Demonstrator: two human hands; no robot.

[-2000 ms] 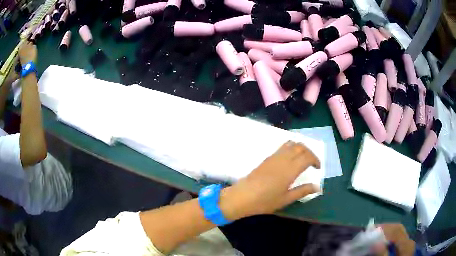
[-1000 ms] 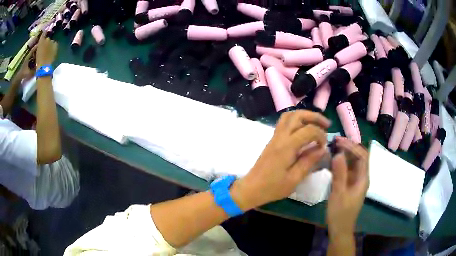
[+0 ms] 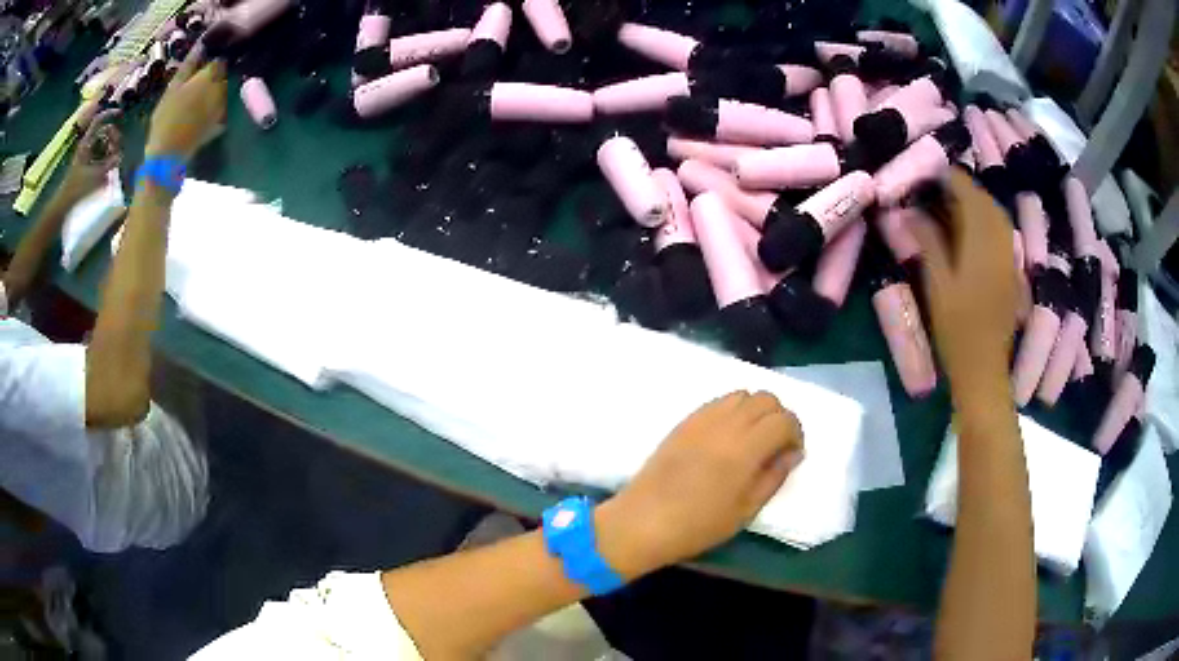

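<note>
White packing bags (image 3: 453, 342) lie in a long, overlapping row along the table edge. My left hand (image 3: 724, 467), with a blue wristband (image 3: 582, 542), rests on their right end, fingers curled together; nothing shows in it. A thin translucent bag (image 3: 882, 426) sticks out at that end. My right hand (image 3: 972, 265) is over the loose heap of pink-and-black items (image 3: 789, 165). Its blurred fingertips are by a black end, and I cannot tell if they grip it. A single pink-and-black item (image 3: 902, 338) lies left of my right wrist.
A spare bag stack (image 3: 1060, 497) lies at the right, partly behind my right forearm. Dark black pieces (image 3: 478, 194) spread behind the bag row. Another person's arm (image 3: 127, 310) with a blue wristband reaches over the left side. Grey metal uprights (image 3: 1122, 110) stand at the far right.
My hands were close together over the bag row's right end; my right hand has moved up and away to the heap. My left hand has lowered onto the bags. The other person's hand moved right.
</note>
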